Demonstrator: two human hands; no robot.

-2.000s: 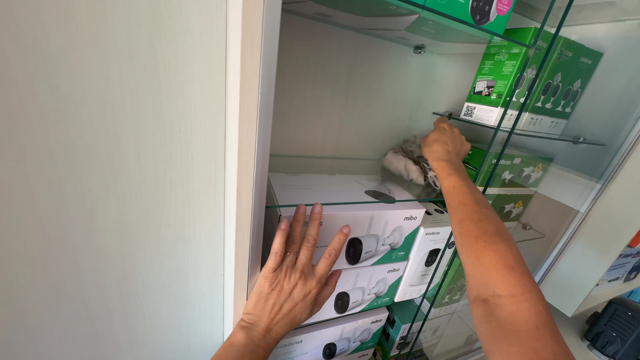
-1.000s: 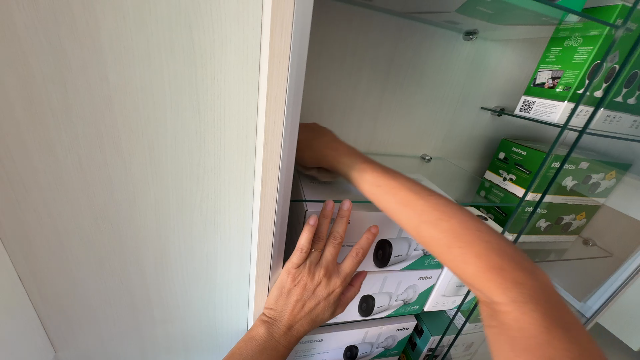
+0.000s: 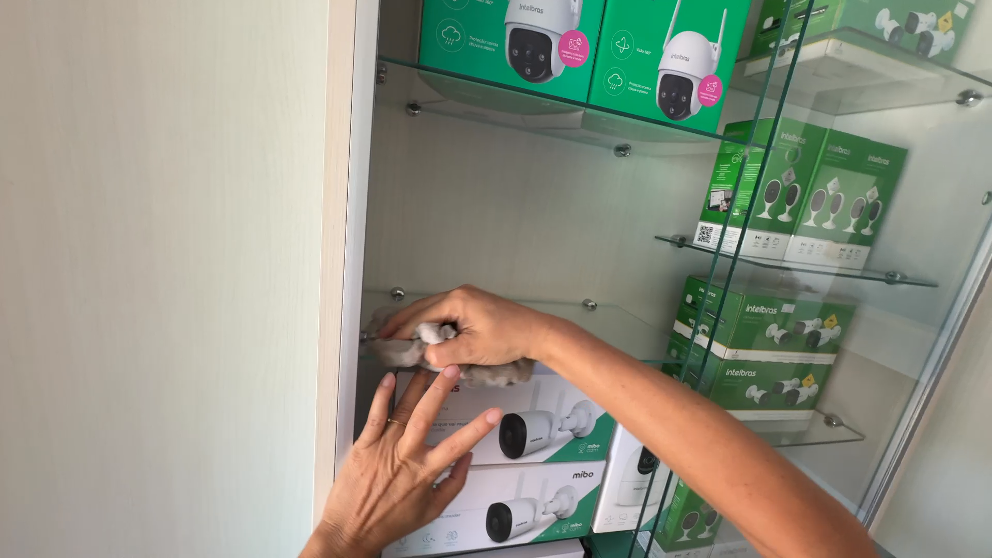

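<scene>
My right hand [image 3: 484, 329] reaches across from the right and grips a bunched grey-white cloth [image 3: 496, 373] at the left end of the middle glass shelf [image 3: 635, 329]. Part of the cloth hangs at the shelf's front edge. Below it, my left hand [image 3: 407, 449] has its fingers spread in front of a white camera box [image 3: 535, 426], with fingertips up near the shelf edge. Whether those fingertips touch the glass is hard to tell. A ring is on one finger of the left hand.
Green camera boxes [image 3: 659, 62] stand on the glass shelf above. More green boxes [image 3: 790, 318] fill shelves behind upright glass edges at the right. Another white box [image 3: 535, 504] lies under the first. The cabinet's side frame [image 3: 341, 232] rises close at the left.
The right hand first moved from the shelf's right part to its left end, and now shows at the front left with the cloth. The left hand stays low at the front. The view has shifted.
</scene>
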